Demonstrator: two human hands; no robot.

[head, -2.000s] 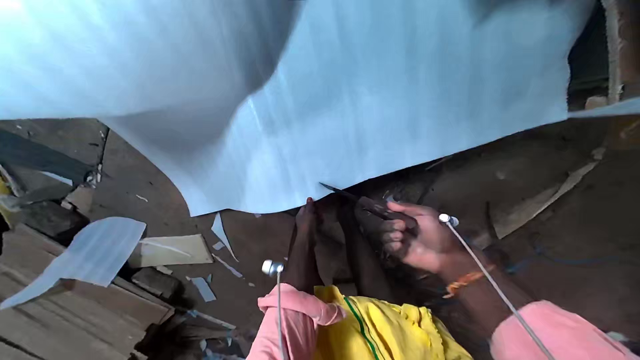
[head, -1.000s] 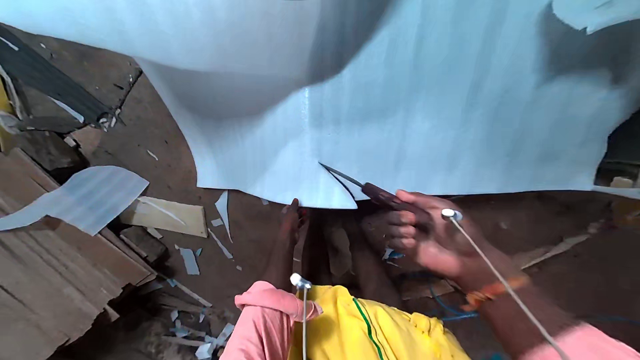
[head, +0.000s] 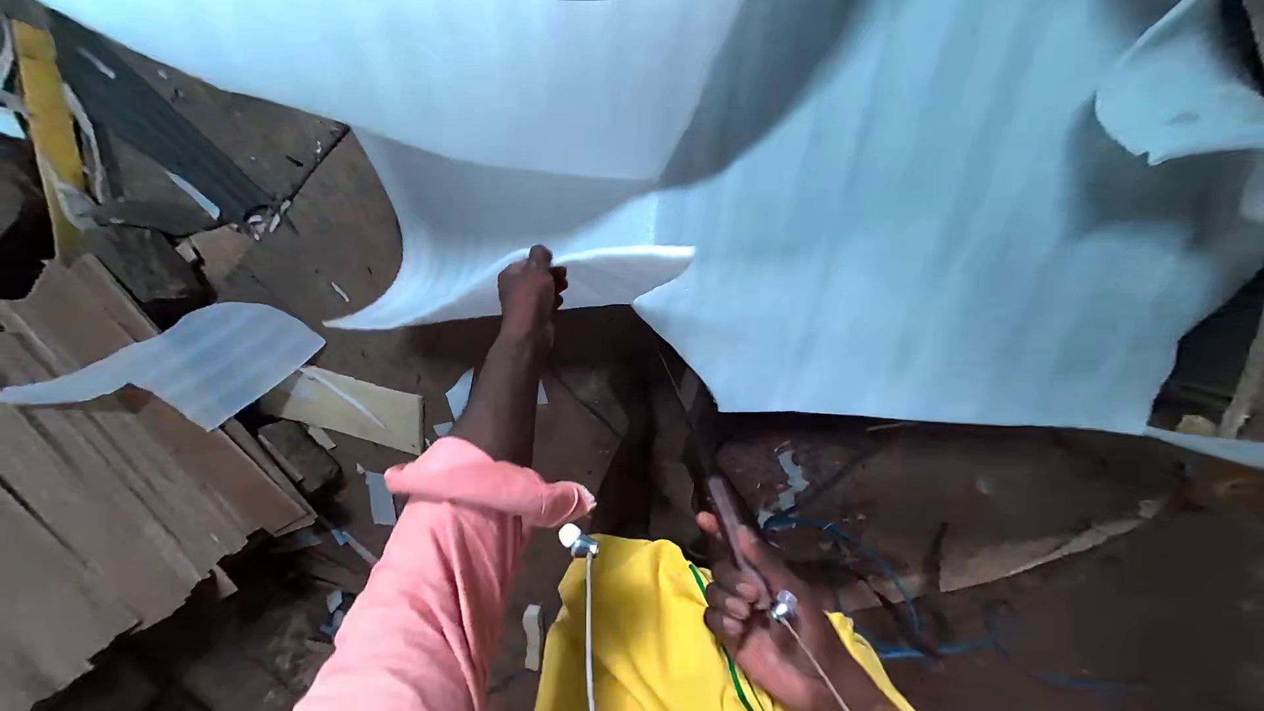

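Observation:
A large sheet of white foam-like material spans the upper view, with a cut running up from its lower edge near the middle. My left hand is closed on the flap left of the cut, whose edge curls up. Low at centre right, my right hand grips the dark handle of a knife-like tool. The tool points up and away, below the sheet's edge; its blade is hard to see against the dark ground.
Stacked brown cardboard lies at the left with a curved white offcut over it. Beside it are a cream-coloured board and small scraps. A blue cord lies on the ground at the right, and a yellow strip stands upper left.
My left hand has moved up and lifted the flap. My right hand has come down with the tool, off the sheet. The small slit seen one second ago is now a wide opening.

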